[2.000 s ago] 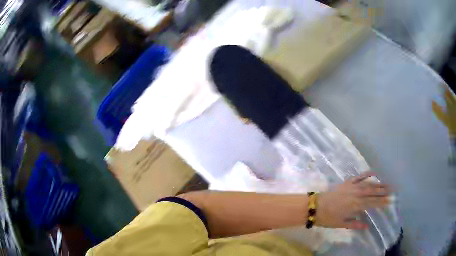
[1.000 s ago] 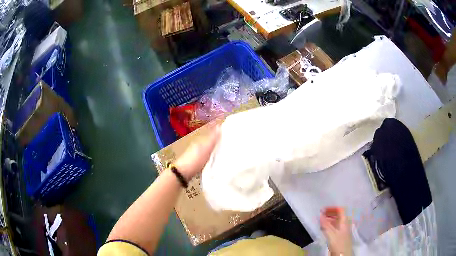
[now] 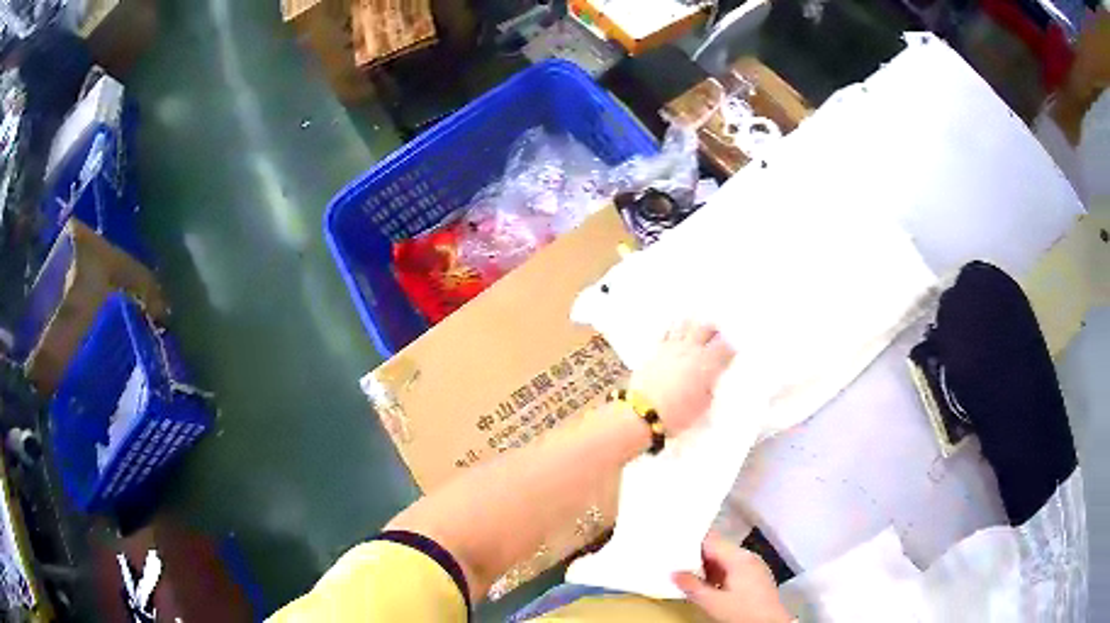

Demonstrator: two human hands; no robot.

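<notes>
A white garment piece (image 3: 828,304) lies over the left part of the pressing table, and one end hangs down towards me. My left hand (image 3: 684,377) lies on this cloth near the table's left edge; its fingertips are partly hidden in the cloth. My right hand (image 3: 736,587), low in the picture, pinches the cloth's near lower edge between thumb and fingers. The black padded pressing arm (image 3: 1001,377) stands to the right. Another thin whitish piece (image 3: 1022,566) covers its near end, partly cut off by the picture's edge.
A brown carton (image 3: 523,414) with printed characters stands against the table's left edge. Behind it a blue basket (image 3: 347,250) holds clear bags and a red item. A beige plank (image 3: 1089,274) runs under the black arm. More crates and cartons stand at the far left on green floor.
My left hand has moved right from the carton side onto the cloth. My right hand has moved down and left and taken the cloth's edge. The cloth's left end has been drawn off the carton towards me.
</notes>
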